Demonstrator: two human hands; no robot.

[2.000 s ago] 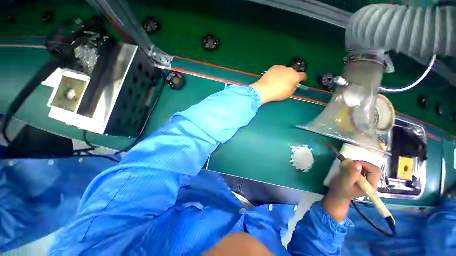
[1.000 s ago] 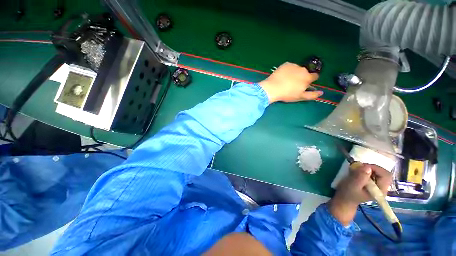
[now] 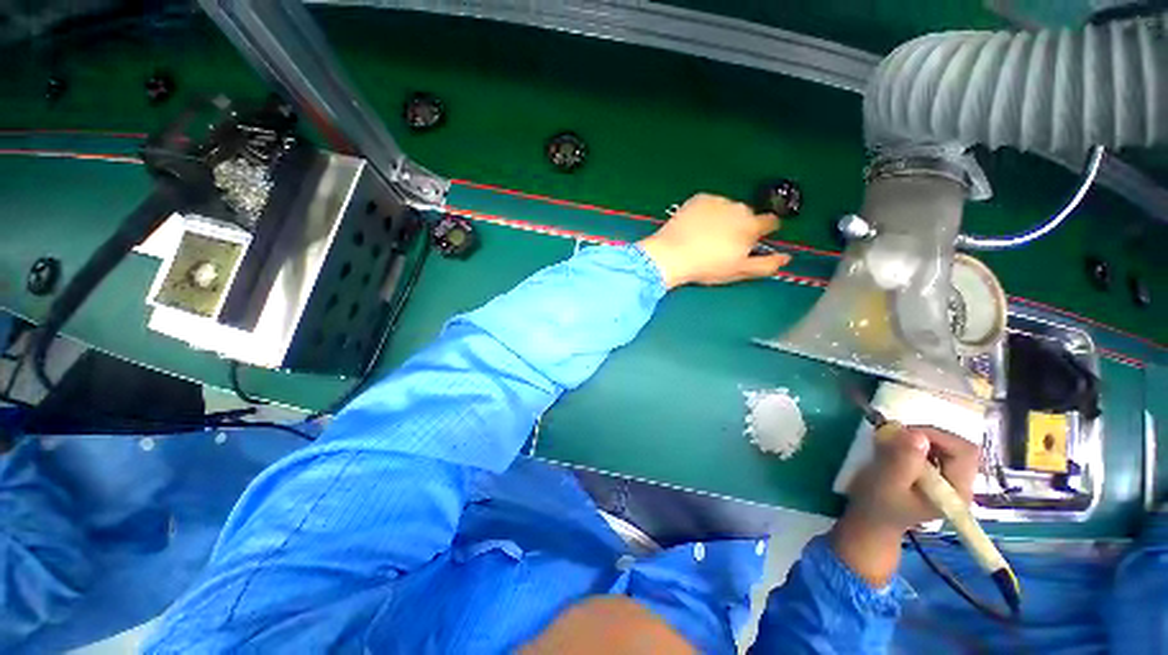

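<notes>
My left hand [image 3: 717, 242] reaches over the red-edged line, fingers apart, beside a black round unit [image 3: 781, 197]. A small silvery tip shows behind its knuckles and something dark lies between thumb and finger; whether they belong to a held tool is unclear. My right hand [image 3: 907, 479] holds a cream-handled soldering iron [image 3: 963, 522], its dark tip pointing up-left under the clear fume hood [image 3: 884, 314]. A whitish ragged patch [image 3: 775, 424] lies on the green mat [image 3: 653, 384], with no unit on it.
Black units stand along the back [image 3: 566, 151]; another sits by the perforated metal box [image 3: 314, 262]. A ribbed hose [image 3: 1012, 92] meets the hood. A white block [image 3: 929, 410], cream ring [image 3: 980, 305] and metal tray [image 3: 1086, 493] are at right. Neighbours' blue sleeves show at both sides.
The view has shifted. The back-row units have moved a little right relative to the hood and frame. A dark unit now shows at far left. Both hands have stayed in nearly the same places.
</notes>
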